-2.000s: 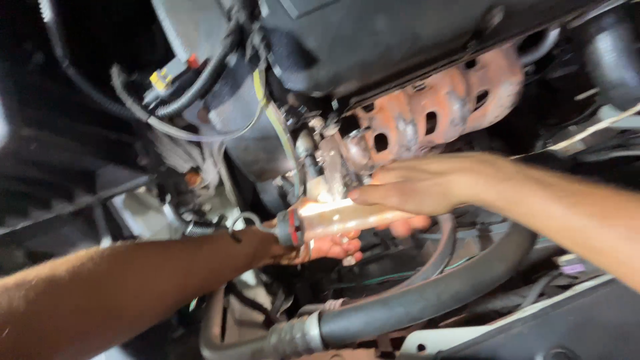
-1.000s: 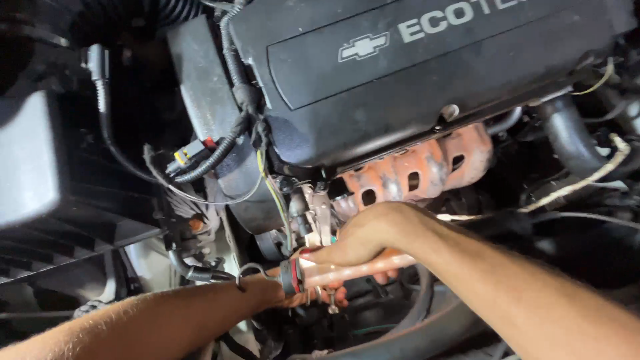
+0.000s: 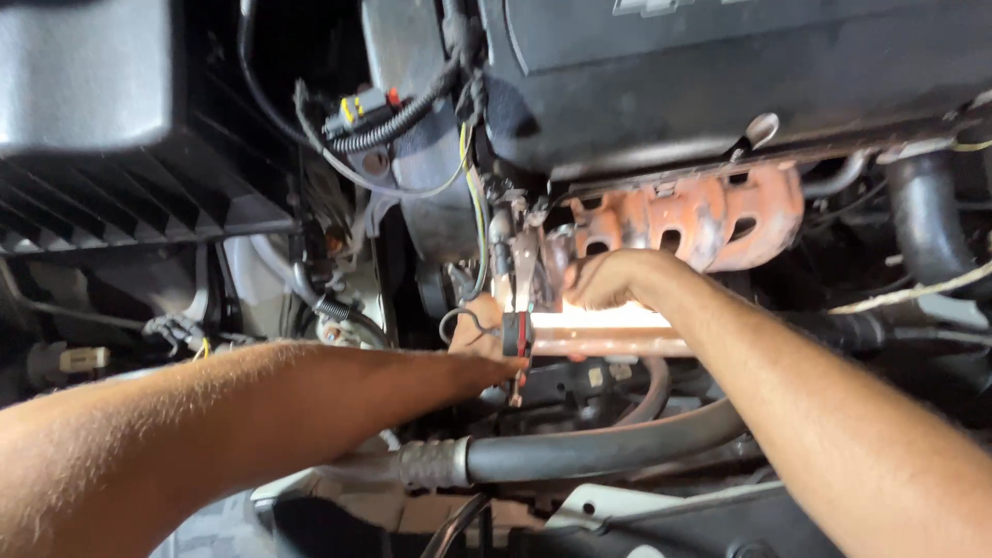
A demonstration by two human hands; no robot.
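Down in the engine bay, my left hand reaches beside the dark end of a lit tubular work light; its fingers are mostly hidden, so its hold cannot be told. Just above the bright tube, my right hand is bent down at the wrist with its fingers curled near a metal bracket; whether it grips anything is hidden. A rusty orange exhaust manifold heat shield lies directly behind my right hand. Thin wires with a yellow stripe run down toward the left hand.
A black plastic engine cover spans the top right. A black ribbed housing stands at the left. An electrical connector hangs on corrugated conduit. A thick dark hose crosses below the hands, with a black radiator hose at the right.
The view has shifted, with less of the engine cover in sight. Both hands stay low around the work light, and the left hand's fingers show less than two seconds ago.
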